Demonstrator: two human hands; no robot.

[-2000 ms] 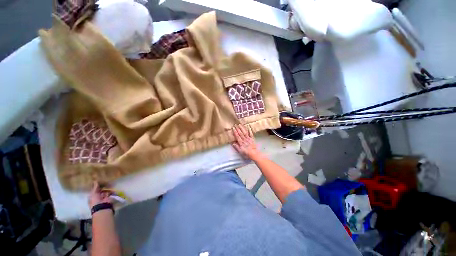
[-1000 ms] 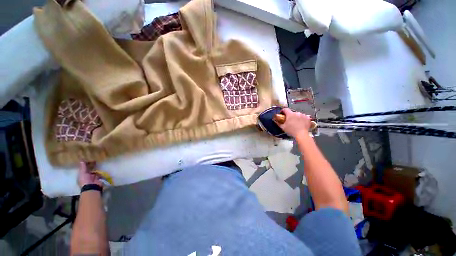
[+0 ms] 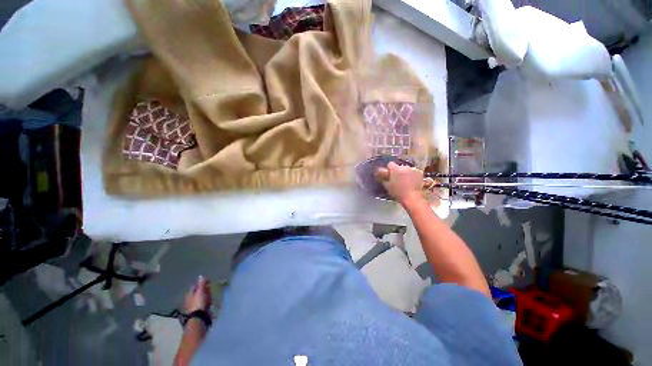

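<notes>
The tan jacket (image 3: 300,107) lies on the white pressing table (image 3: 186,218). Its gathered hem band (image 3: 236,180) runs along the front edge. Patterned pockets show at left (image 3: 154,136) and right (image 3: 387,129). My right hand (image 3: 402,183) is shut on the handle of the steam iron (image 3: 369,176). The iron is over the right part of the hem, just below the right pocket; its contact with the cloth is hidden. Pale haze blurs the cloth around it. My left hand (image 3: 198,296) is low, away from the jacket, small and blurred; whether it holds something is unclear.
Speckled iron cords (image 3: 529,176) run right from the iron, past a small metal iron rest (image 3: 469,161). A white padded arm (image 3: 64,50) is at upper left. A red crate (image 3: 537,313) and a cardboard box (image 3: 572,287) stand on the floor at lower right, with scraps around.
My right hand let go of the hem, took the iron at the table's right edge and moved it left over the hem. My left hand left the hem's left end and dropped towards my body.
</notes>
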